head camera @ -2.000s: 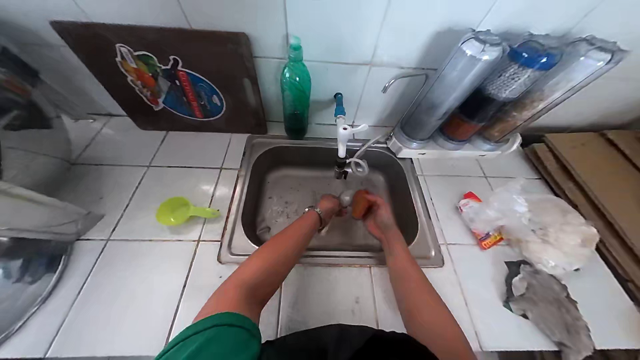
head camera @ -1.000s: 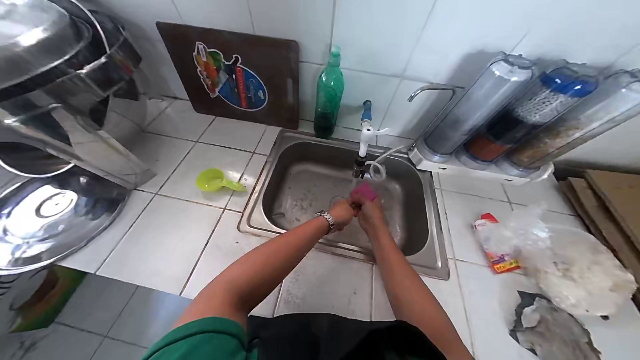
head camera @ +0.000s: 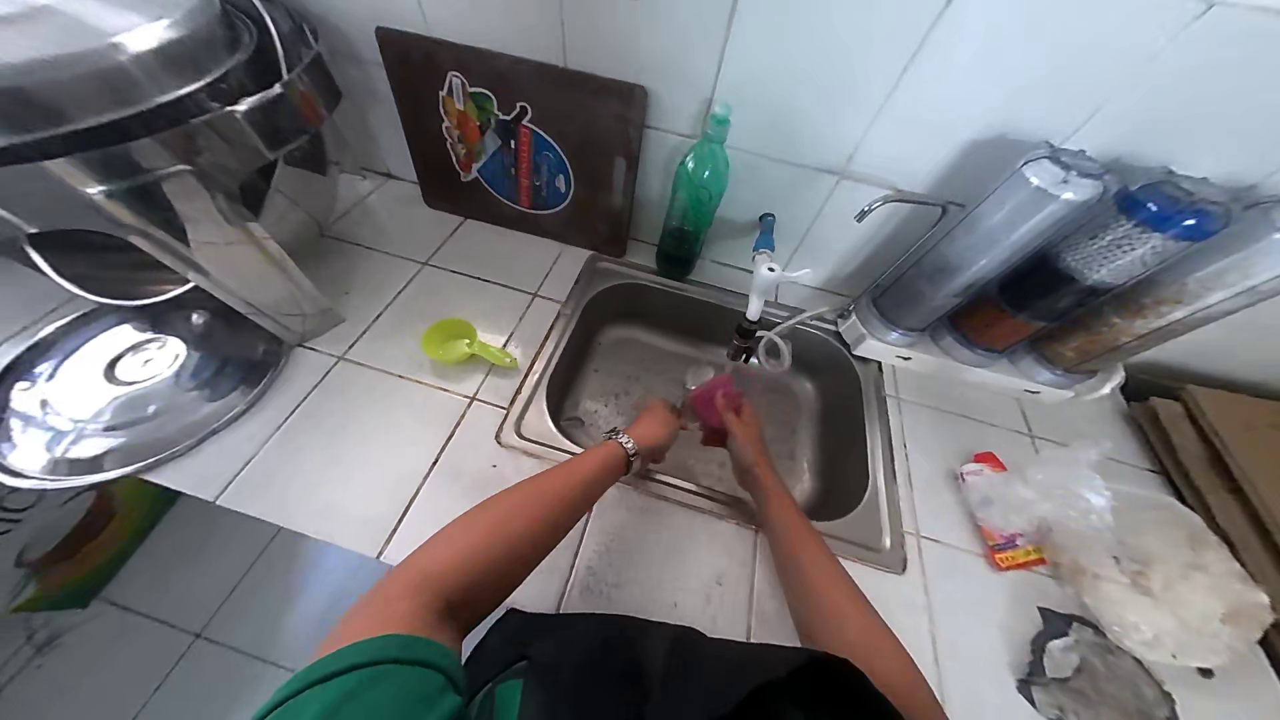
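Observation:
Over a stainless steel sink (head camera: 700,497), my right hand (head camera: 742,435) holds a pink item (head camera: 716,402), perhaps a sponge or cloth, with a reddish-brown part at its lower edge. My left hand (head camera: 655,430), with a metal watch or bracelet on the wrist, is closed just left of it on something thin that reaches the pink item; what it is I cannot tell. Behind both hands stands a white tap (head camera: 764,285) with a dark nozzle and a white hose looped beside it.
A green bottle (head camera: 695,195) and a dark cutting board (head camera: 600,150) lean behind the sink. Left are a lime-green scoop (head camera: 452,342), a steel lid (head camera: 140,375) and a large metal appliance. Water filter cylinders (head camera: 1000,240), a plastic bag (head camera: 1150,570), a grey rag (head camera: 1095,680) and cardboard are right.
The pink item shows in my right hand where a brownish thing showed two seconds ago. Both hands remain over the sink. The view has swung to the left.

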